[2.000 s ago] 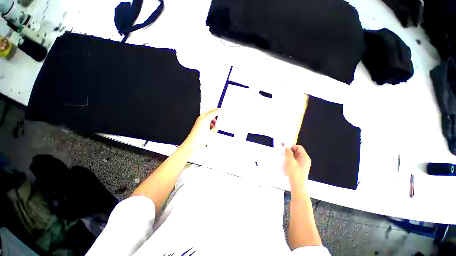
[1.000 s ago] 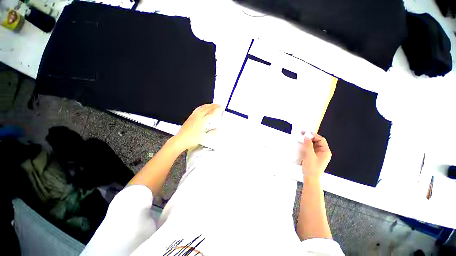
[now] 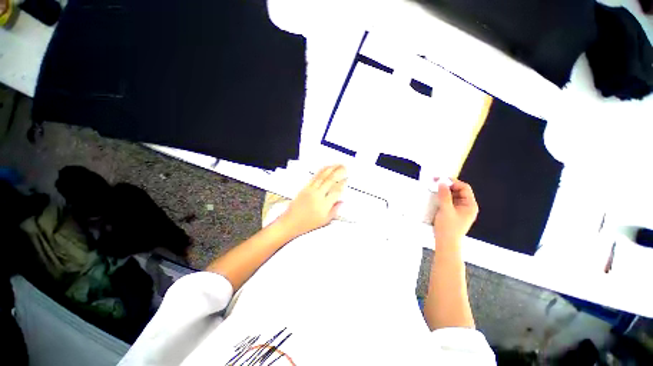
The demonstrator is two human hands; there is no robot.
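Note:
The white marking template (image 3: 412, 132) lies on a black cut panel (image 3: 510, 182). Dark cloth shows through its slots and windows, and the panel sticks out beyond its yellow-tan right edge. My left hand (image 3: 315, 202) rests with fingers extended on the template's near left part, holding nothing visible. My right hand (image 3: 455, 207) is at the template's near right part, its fingertips pinched on a small whitish piece, seemingly tailor's chalk (image 3: 442, 183). The fingers partly hide it.
Marked black panels (image 3: 179, 78) with faint pale lines lie at left. A thick dark stack (image 3: 515, 36) lies behind the template, with a dark bundle (image 3: 621, 53) right of it. A thin reddish-brown tool (image 3: 610, 257) and a black object (image 3: 646, 237) lie at far right.
My left hand has moved from the template's left edge to the right and nearer me, onto its near part. My right hand keeps its pinch. The view has shifted, with the table's things higher in it.

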